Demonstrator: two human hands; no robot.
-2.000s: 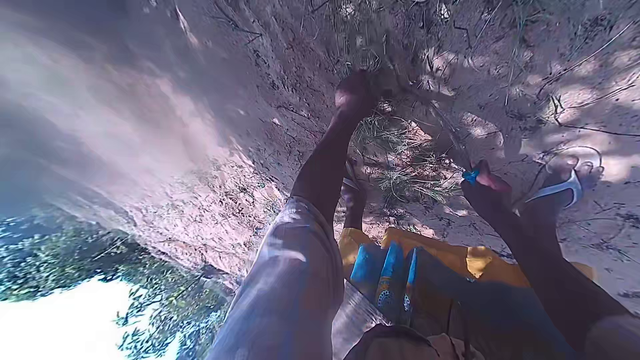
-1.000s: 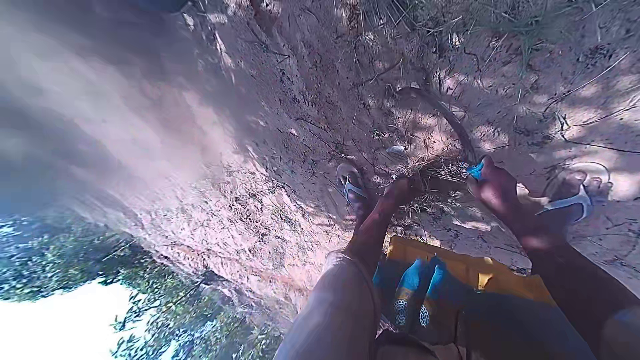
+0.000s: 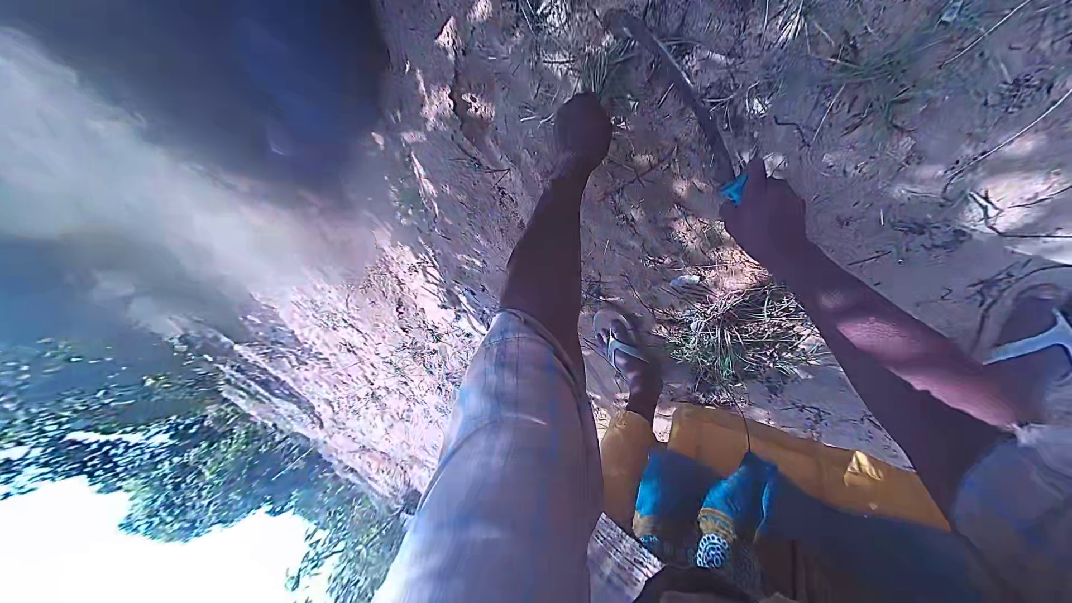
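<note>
My right hand (image 3: pixel 766 209) is closed around the blue-wrapped handle (image 3: pixel 734 189) of a sickle, whose long curved blade (image 3: pixel 682 84) reaches up and left, low over the ground. My left hand (image 3: pixel 584 130) is stretched forward, closed at a tuft of grass (image 3: pixel 596 75) left of the blade. Its fingers are dark and partly hidden, and the grass shows just beyond them. Between my feet lies a loose heap of cut grass (image 3: pixel 741 331), below the right hand and touched by neither hand.
My sandaled feet stand at the heap's left (image 3: pixel 624 343) and at the right edge (image 3: pixel 1038 335). A yellow and blue patterned cloth (image 3: pixel 804 452) hangs over my lap. Thin twigs (image 3: pixel 997 142) and grass tufts lie on the sandy ground; trees (image 3: pixel 184 452) stand lower left.
My left hand has moved from the grass between my feet out to a tuft farther forward. My right hand, still holding the sickle, has also moved forward. The heap left behind is now uncovered.
</note>
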